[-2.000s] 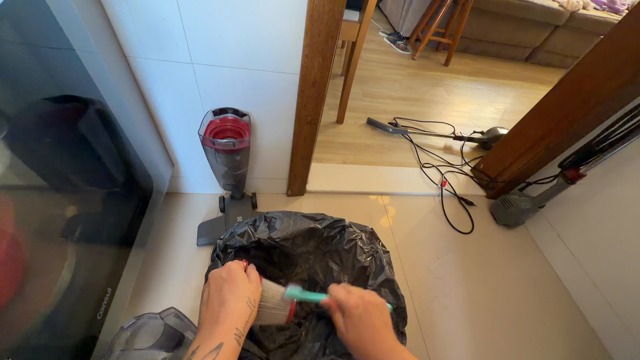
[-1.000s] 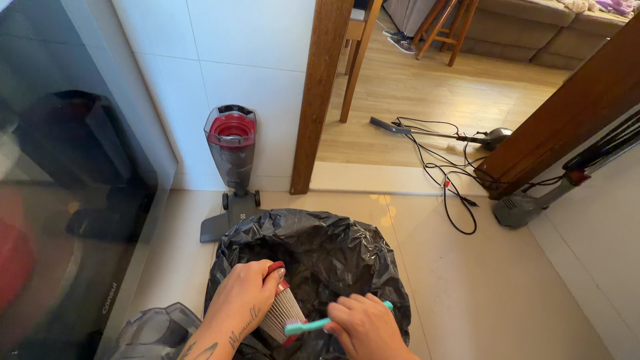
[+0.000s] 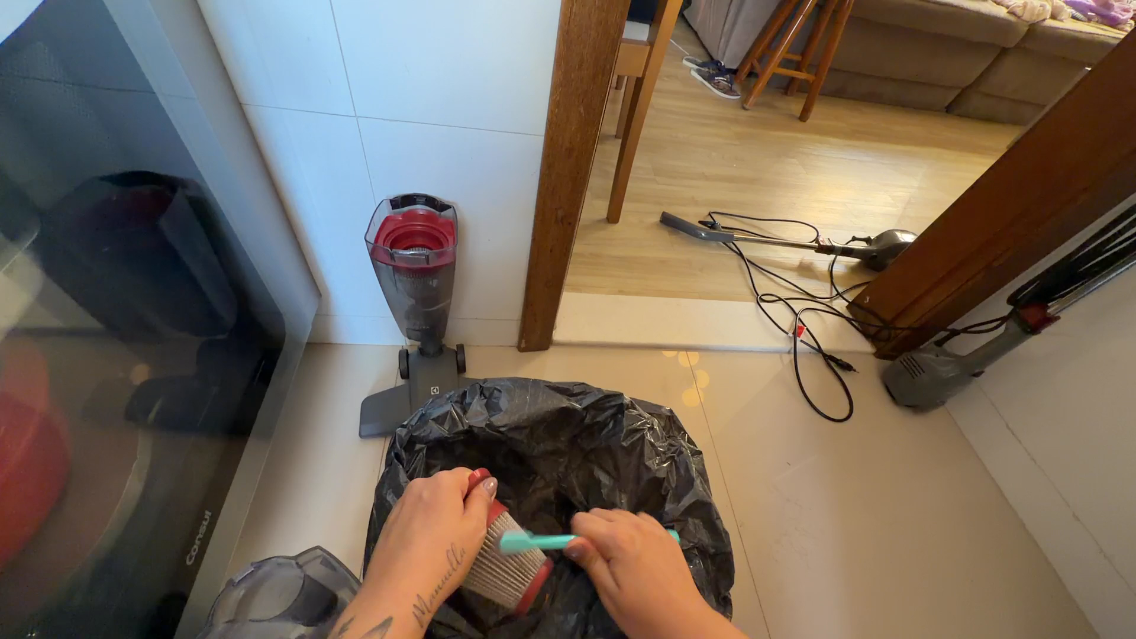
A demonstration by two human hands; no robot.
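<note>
My left hand [image 3: 441, 524] grips the red end of a pleated vacuum cleaner filter [image 3: 506, 561], held tilted over a bin lined with a black plastic bag [image 3: 559, 404]. A turquoise toothbrush [image 3: 537, 541] is in my right hand [image 3: 632, 557], its head against or just above the pleats; the bristles are hidden. Behind the bin stands the lower body of an upright vacuum cleaner [image 3: 417, 284], with a red ring inside its see-through top. At the bottom left, beside my left forearm, lies a clear plastic container [image 3: 284, 595].
A dark glass appliance door [image 3: 133, 311] fills the left side. Beyond the wooden door frame [image 3: 568, 177], a stick-like appliance [image 3: 763, 238] lies on the floor with a tangled black cord [image 3: 799, 311]. Another grey corded appliance [image 3: 932, 377] leans at the right wall. A wooden stool [image 3: 790, 53] stands farther back.
The filter has tilted and swung within my left hand since the first frame, its red end now up by my fingers. The toothbrush has shifted over the pleats in my right hand.
</note>
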